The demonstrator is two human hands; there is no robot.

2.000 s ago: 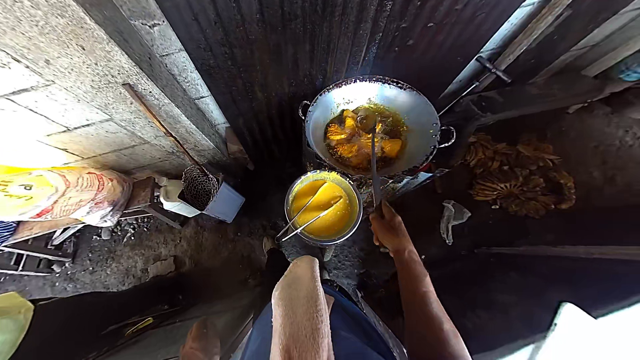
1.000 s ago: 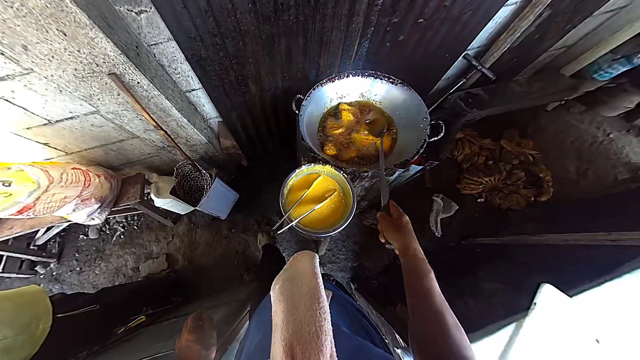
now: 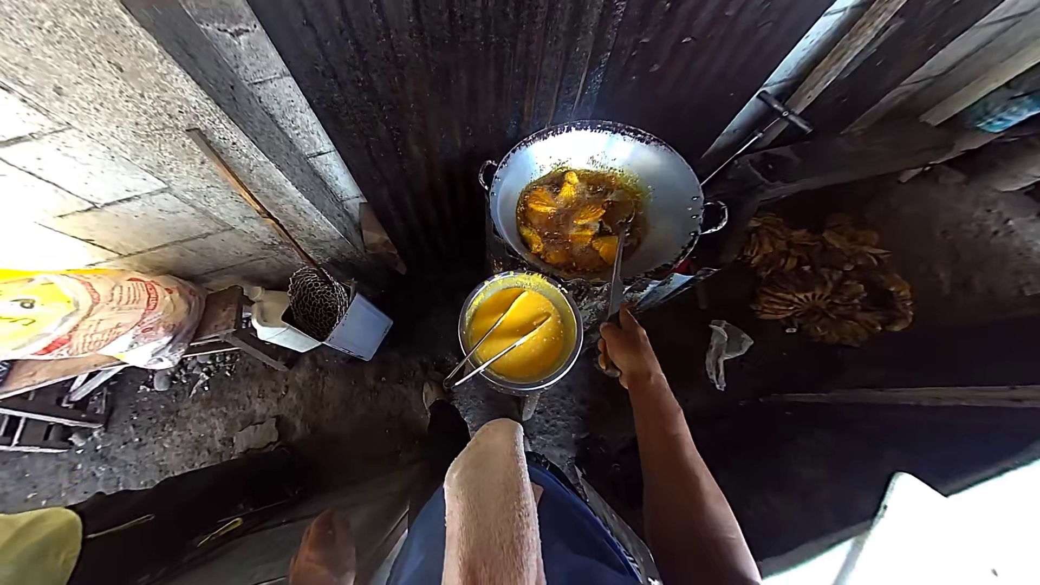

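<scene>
My right hand [image 3: 626, 349] grips the handle of a long metal turner [image 3: 617, 276], whose far end is in dark, foamy oil at the right side of the food. Yellow-orange battered pieces [image 3: 587, 215] lie in the oil inside a wide two-handled metal wok [image 3: 674, 195]. Left of my right hand, just below the wok, stands a metal bowl [image 3: 578, 333] of yellow batter [image 3: 520, 357]. Metal tongs [image 3: 512, 345] rest in the bowl with their legs apart. A blurred skin-coloured shape [image 3: 325, 551], possibly my left hand, shows at the bottom edge; its fingers and any hold are unclear.
Left, a wire-mesh strainer [image 3: 317, 305] with a wooden handle leans in a pale container [image 3: 361, 329], beside a printed sack [image 3: 122, 317] on a bench. Right lie bunches of what look like bananas [image 3: 821, 284] and a clear plastic bag [image 3: 725, 351]. Corrugated metal [image 3: 455, 73] stands behind the wok.
The battered pieces in the oil have shifted and lie in a different arrangement. My right hand has kept hold of the turner, and its blade is lower in the oil, towards the wok's near side.
</scene>
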